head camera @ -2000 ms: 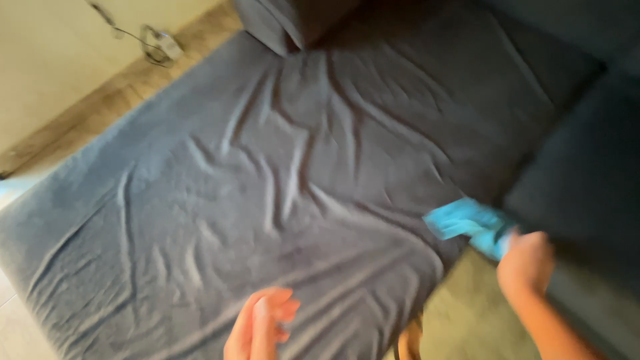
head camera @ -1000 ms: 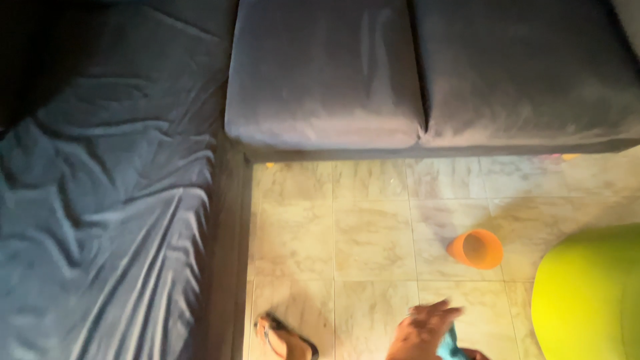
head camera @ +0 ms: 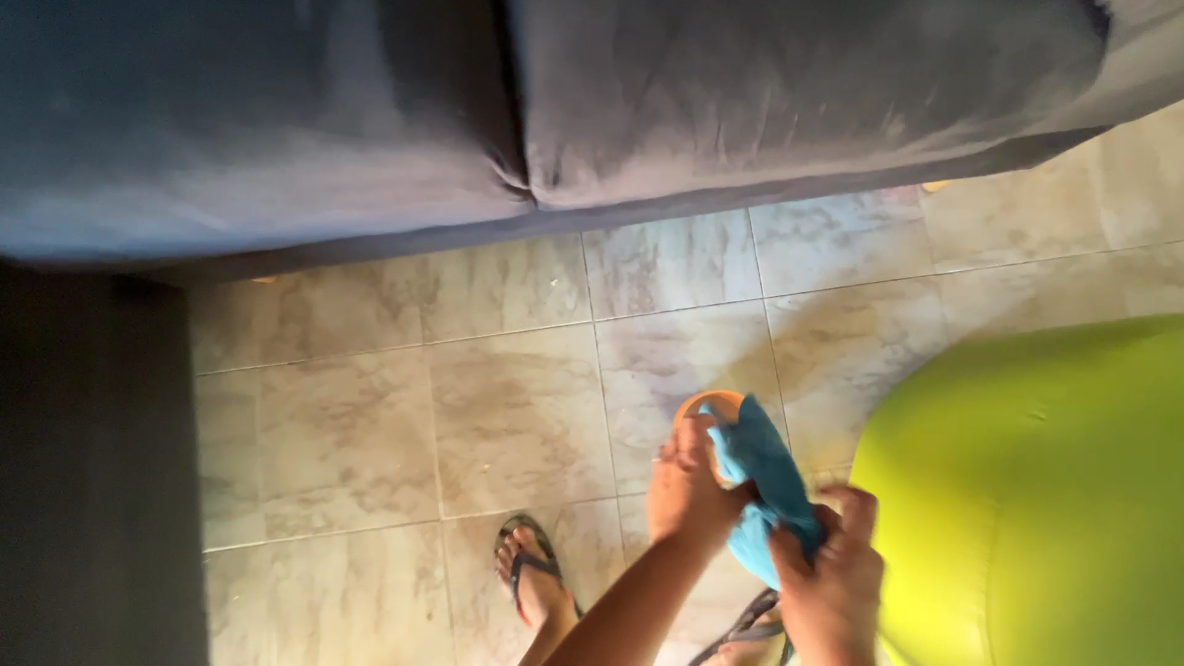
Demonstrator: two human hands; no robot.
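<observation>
A light-blue cloth (head camera: 772, 472) hangs bunched between my two hands, above the tiled floor. My left hand (head camera: 689, 486) grips its left side, fingers bent around the edge. Lower and to the right, my right hand (head camera: 832, 555) holds the cloth's other end between thumb and fingers. Behind the cloth and my left fingers shows the rim of an orange cup (head camera: 712, 402); most of the cup is hidden, and whether a hand touches it I cannot tell.
A grey sofa (head camera: 740, 111) crosses the top, with a dark sofa section (head camera: 92, 444) on the left. A lime-green rounded seat (head camera: 1036, 499) fills the lower right. My feet in flip-flops (head camera: 532, 560) stand on marbled floor tiles (head camera: 518, 416).
The view has swung from the sofa's long section to the floor. The cloth, held in my right hand two seconds ago, is now between both hands.
</observation>
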